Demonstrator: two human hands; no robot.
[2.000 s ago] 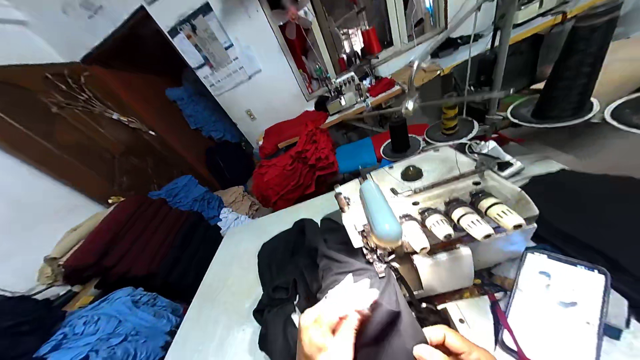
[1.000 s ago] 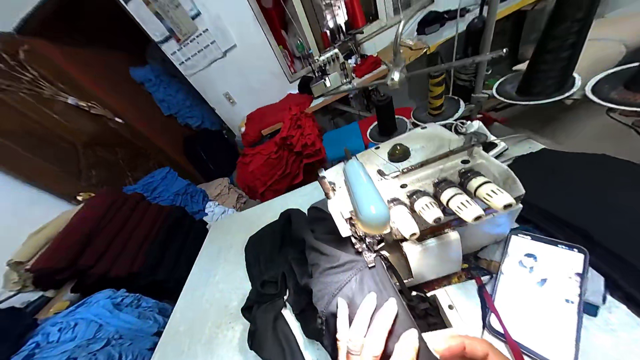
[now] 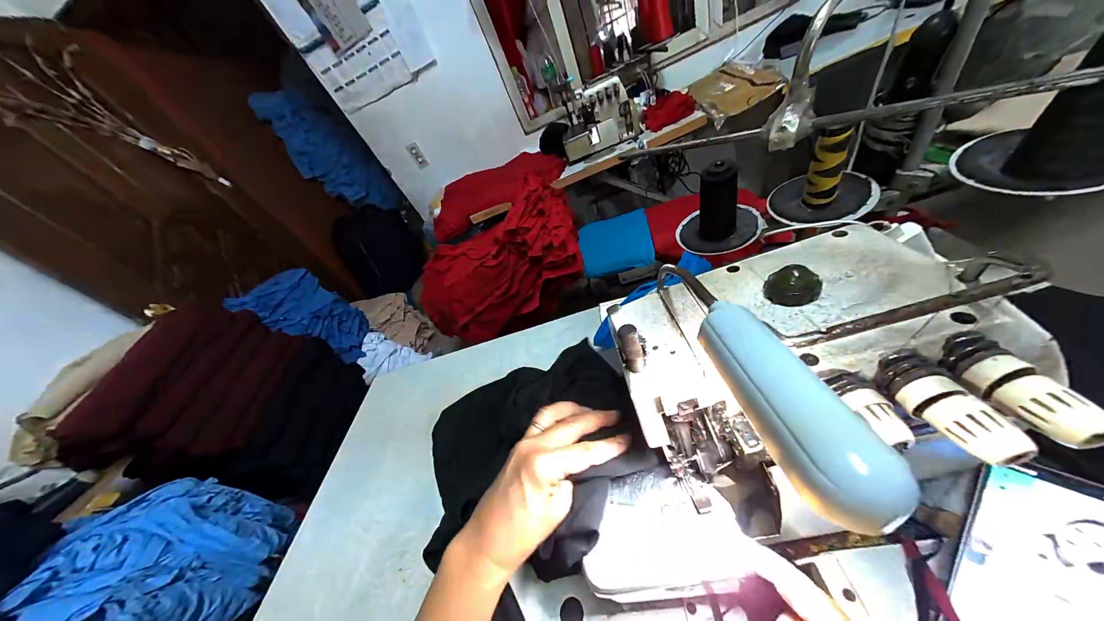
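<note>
My left hand [image 3: 539,474] rests on black fabric [image 3: 492,414] just left of the presser foot of a white overlock sewing machine [image 3: 828,285], its fingers pressed on the cloth. A ring shows on one finger. My right hand [image 3: 789,582] is at the bottom edge, washed out by the lamp's glare beside the machine's bright cloth plate [image 3: 664,535]; its fingers and anything in them are unclear. A light blue lamp [image 3: 802,414] hangs over the needle area [image 3: 699,457], where no cloth shows under the foot. Cream tension dials [image 3: 983,423] sit to the right.
A phone [image 3: 1035,543] with a lit screen lies at the lower right. Thread cones [image 3: 718,203] stand behind the machine. The pale table [image 3: 345,517] extends left, with blue cloth [image 3: 164,552] and maroon cloth piles [image 3: 181,388] beyond. Red fabric [image 3: 509,259] lies behind.
The dark cloth that lay at the presser foot is now to its left, under my left hand. My right hand has moved lower, into the glare. The view has shifted nearer the machine.
</note>
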